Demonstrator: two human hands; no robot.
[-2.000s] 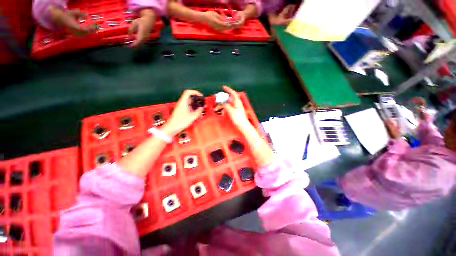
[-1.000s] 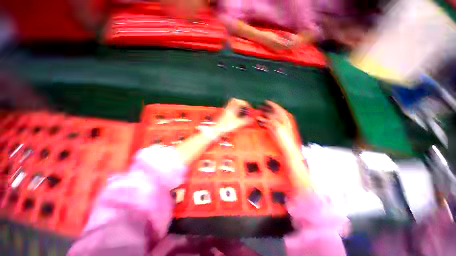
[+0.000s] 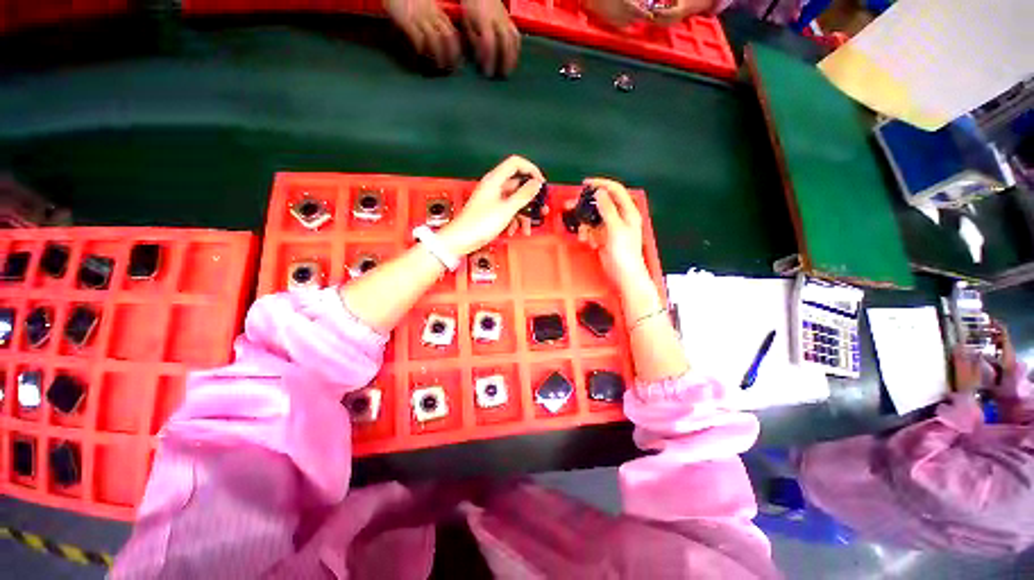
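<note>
My left hand (image 3: 505, 205) holds a dark watch unit (image 3: 531, 195) over the back right part of the red compartment tray (image 3: 544, 270). My right hand (image 3: 612, 219) holds another dark watch unit (image 3: 586, 209) just to its right. The fingers partly cover both units. In the tray, several units lie with pale backs and dark round centres up, such as one watch back (image 3: 430, 402). Several black-faced units lie at the front right, such as one watch screen (image 3: 553, 391).
A second red tray (image 3: 204, 329) with black units is at left. Two loose units (image 3: 571, 70) lie on the green bench beyond. Another person's hands (image 3: 459, 36) rest at the far edge. Record sheets (image 3: 726, 329), a pen (image 3: 759, 359) and a calculator (image 3: 829, 329) are at right.
The view has shifted and sharpened. The unit in my right hand showed white two seconds ago and now looks dark. The other person's hands at the far edge now rest on the green bench.
</note>
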